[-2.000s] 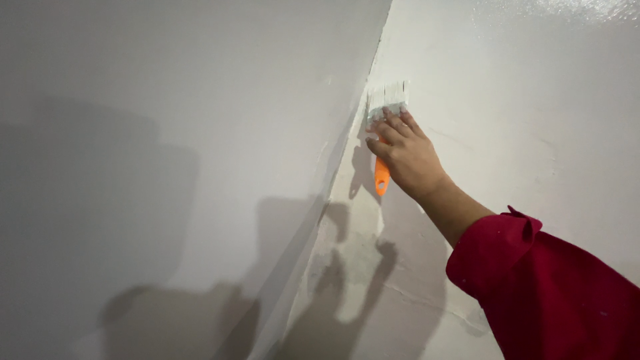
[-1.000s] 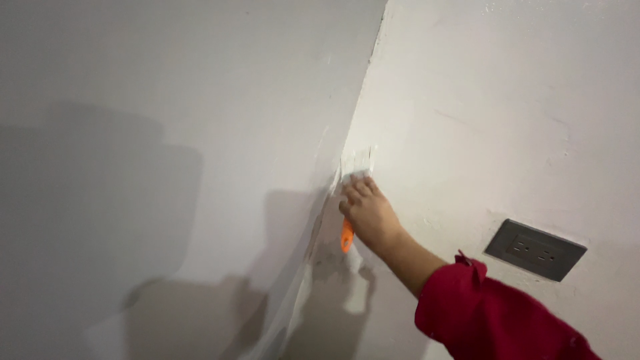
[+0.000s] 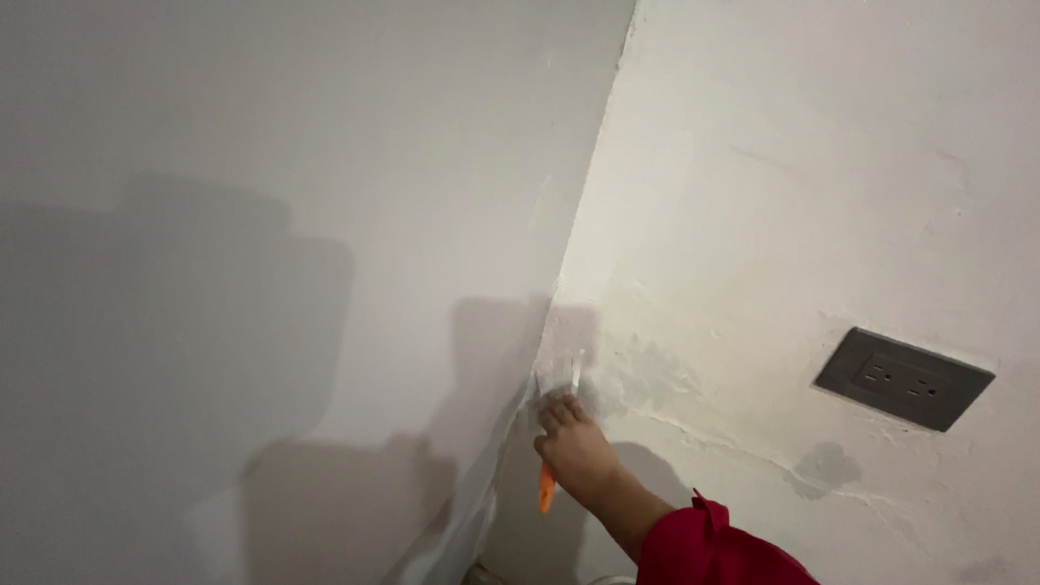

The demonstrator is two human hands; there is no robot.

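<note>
My right hand [image 3: 575, 445], in a red sleeve, grips a paintbrush [image 3: 547, 486] low in the corner where two walls meet. The orange handle sticks out below my fingers, and the pale bristles point upward against the right wall [image 3: 731, 268], beside the corner line. Grey patches and a ragged crack mark that wall to the right of my hand. The left wall [image 3: 422, 146] is smooth and grey, with shadows across it. My left hand is not in view.
A dark outlet plate [image 3: 904, 379] with two sockets is set in the right wall, to the right of my hand. At the bottom edge, part of a pale rounded thing [image 3: 611, 580] shows; I cannot tell what it is.
My right hand has moved down along the corner with the brush still in it. The view has tilted down, and the outlet plate, absent two seconds ago, now shows.
</note>
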